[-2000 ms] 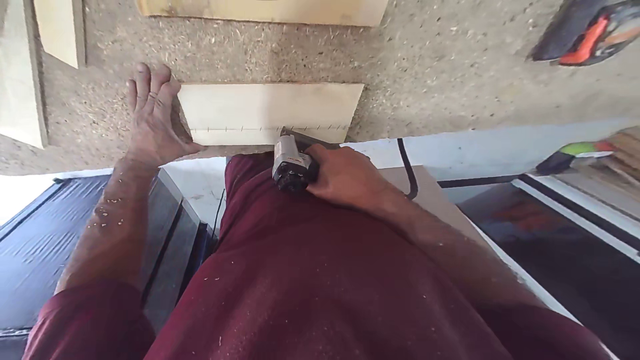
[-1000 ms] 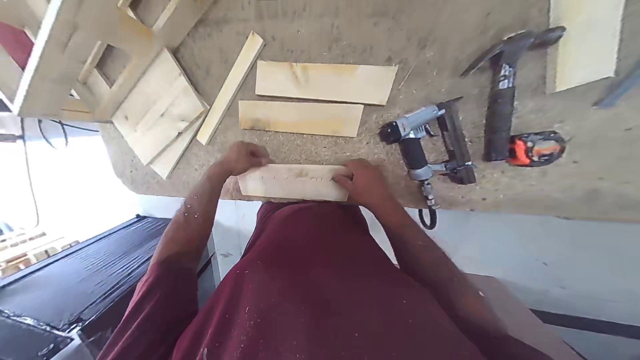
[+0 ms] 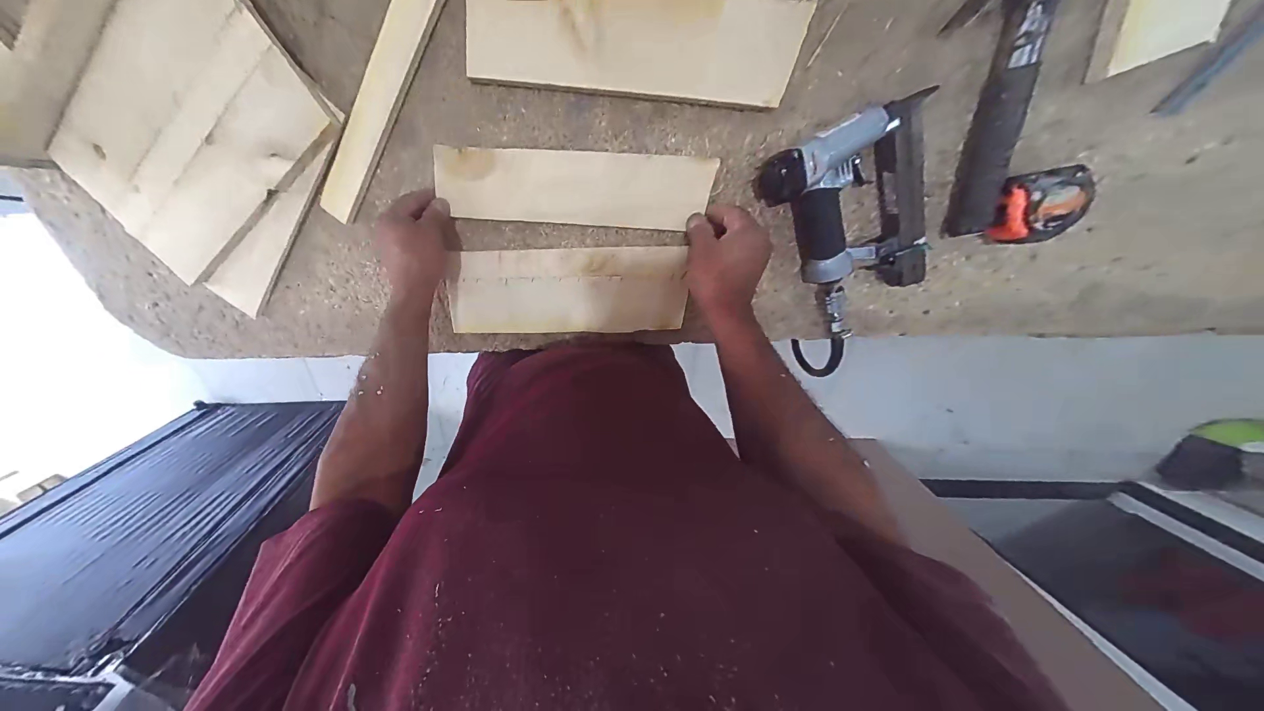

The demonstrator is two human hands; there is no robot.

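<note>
A short pale wooden board [image 3: 575,188] lies crosswise in front of me. My left hand [image 3: 415,237] pinches its near left corner, and my right hand [image 3: 729,252] pinches its near right corner. Just nearer to me, between my wrists, rests a second wooden piece [image 3: 568,291] with a seam of small marks along it. To the right of my right hand a pneumatic nail gun [image 3: 825,188] lies on its side, its hose fitting towards me. Parts of both hands' fingers are hidden behind the thumbs and knuckles.
The worktable [image 3: 889,316] bears sawdust. A larger board [image 3: 632,44] lies beyond; a narrow strip [image 3: 380,109] and joined slats [image 3: 188,128] lie left. At right are a dark-handled hammer [image 3: 995,128], an orange-and-black tape measure [image 3: 1042,204] and another board [image 3: 1165,35].
My right hand has let go of the nail gun it held two seconds ago. Since one second ago, both hands have moved from the marked piece to the board beyond it. The view has shifted.
</note>
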